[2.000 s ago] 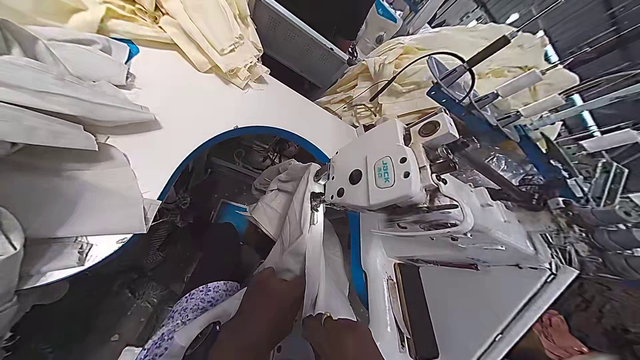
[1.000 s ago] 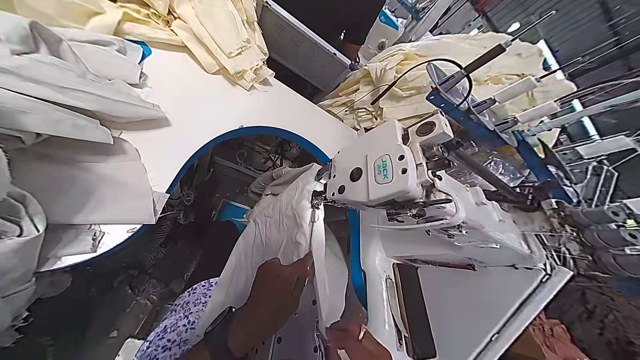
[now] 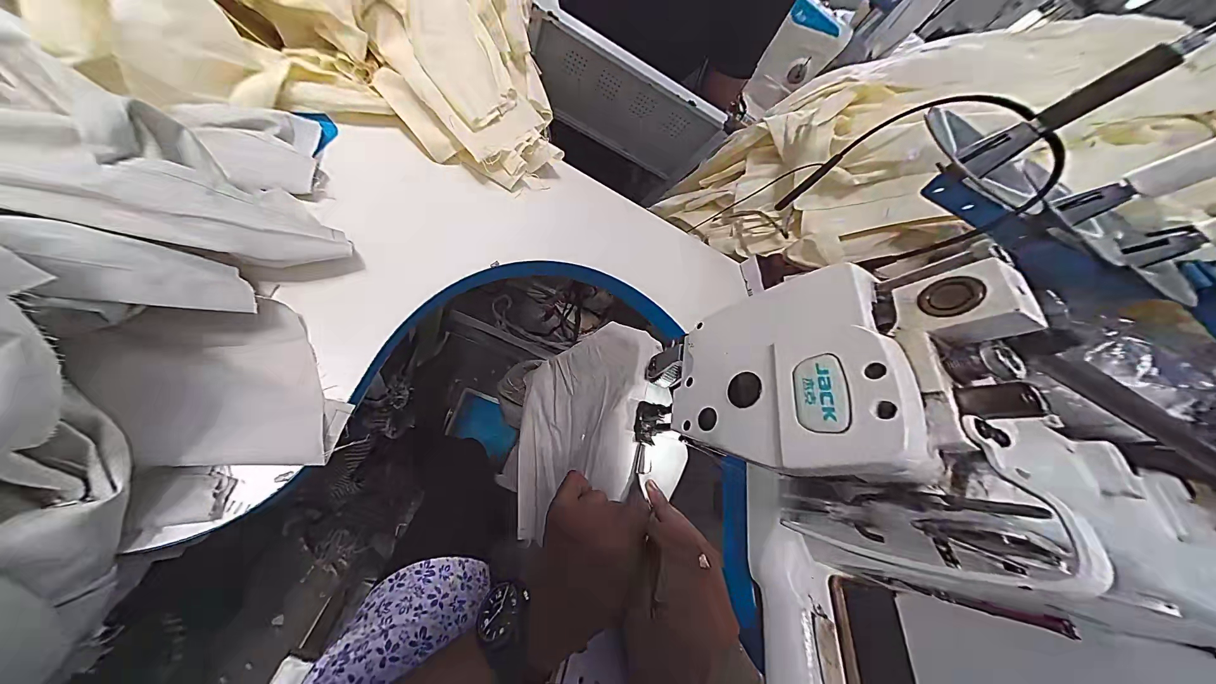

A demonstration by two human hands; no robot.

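A white Jack industrial sewing machine (image 3: 807,380) stands right of centre, its lit presser foot (image 3: 652,421) at its left end. A pale fabric piece (image 3: 584,408) runs from the foot down to my hands. My left hand (image 3: 589,541), with a watch on its wrist, grips the fabric's lower edge just below the foot. Beside it, close or touching, my right hand (image 3: 689,570) pinches the cloth with thumb and fingers near the seam. The lower part of the fabric is mostly hidden behind my hands and forearms.
Grey-white fabric pieces (image 3: 190,380) lie on the left of the white table (image 3: 418,218), which has a blue-edged curved cutout. Cream fabric piles (image 3: 456,76) lie at the back and behind the machine. Thread stand rods (image 3: 1111,85) rise at right. A person's arm (image 3: 724,90) shows at the back.
Both hands have moved up toward the presser foot and are now close together; one second ago they were apart and lower, with more cloth spread between them and the foot.
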